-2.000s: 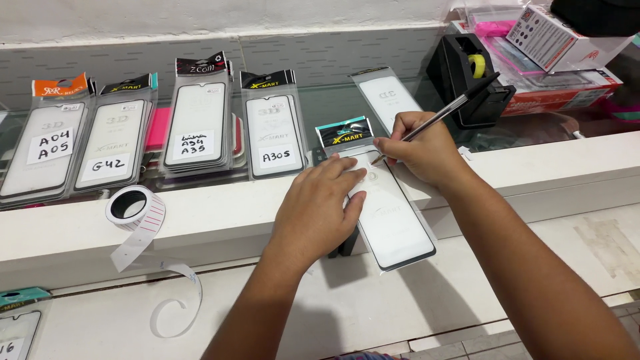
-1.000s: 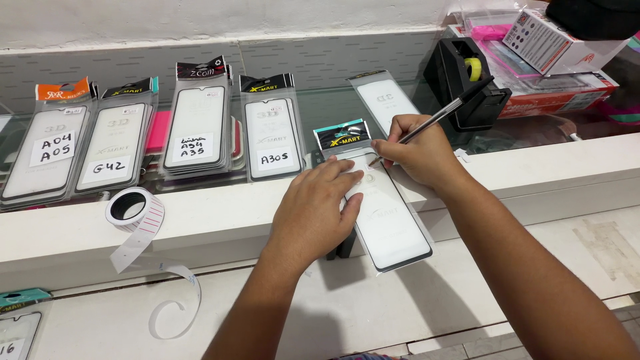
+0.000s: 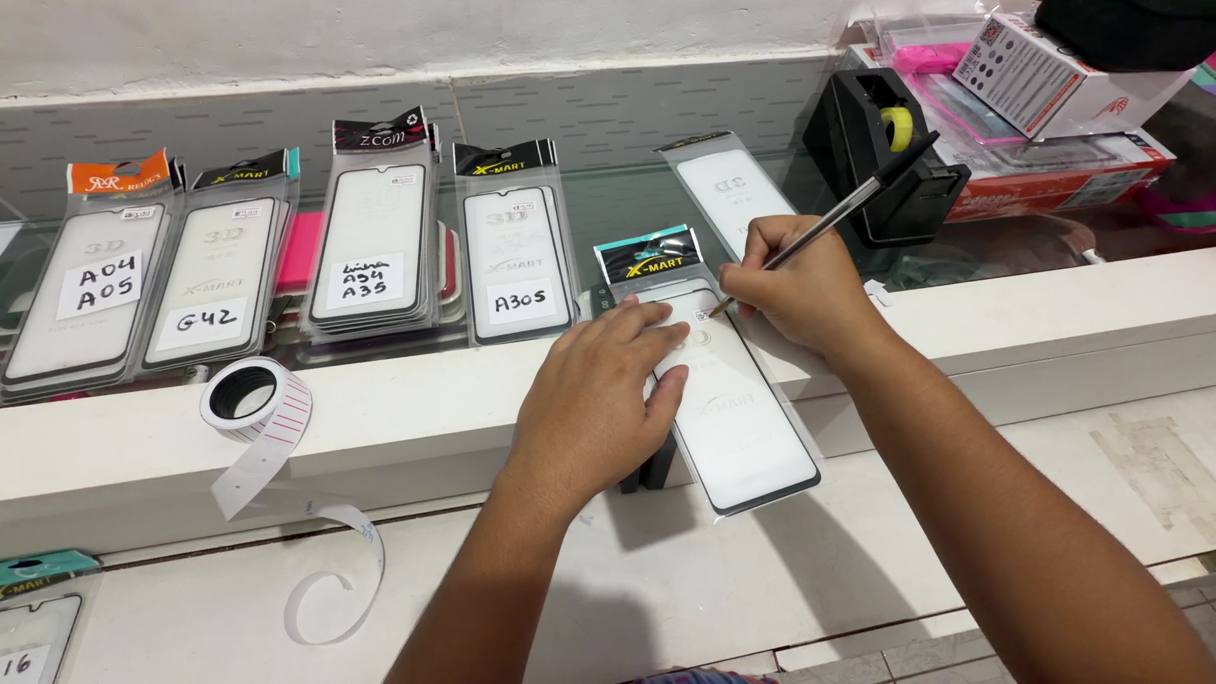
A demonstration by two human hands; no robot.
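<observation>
A packaged phone screen protector (image 3: 736, 427) lies tilted across the edge of the white counter, its lower end jutting past the edge. My left hand (image 3: 608, 389) rests flat on its upper left side, fingers spread and holding nothing. In my right hand (image 3: 798, 285) is a ballpoint pen (image 3: 826, 223), its tip at a small sticker (image 3: 705, 313) near the top of the pack. Another packaged screen protector (image 3: 731, 185) lies just behind, partly hidden by my right hand. An unrolled roll of price labels (image 3: 242, 394) stands on the counter to the left, its strip curling down over the edge.
Several stacks of packaged screen protectors (image 3: 518, 261) with handwritten labels line the glass behind the counter edge. A black tape dispenser (image 3: 883, 157) stands at the back right, beside a white box (image 3: 1064, 81) on a red and white box (image 3: 1073, 180). Another pack (image 3: 38, 627) lies at lower left.
</observation>
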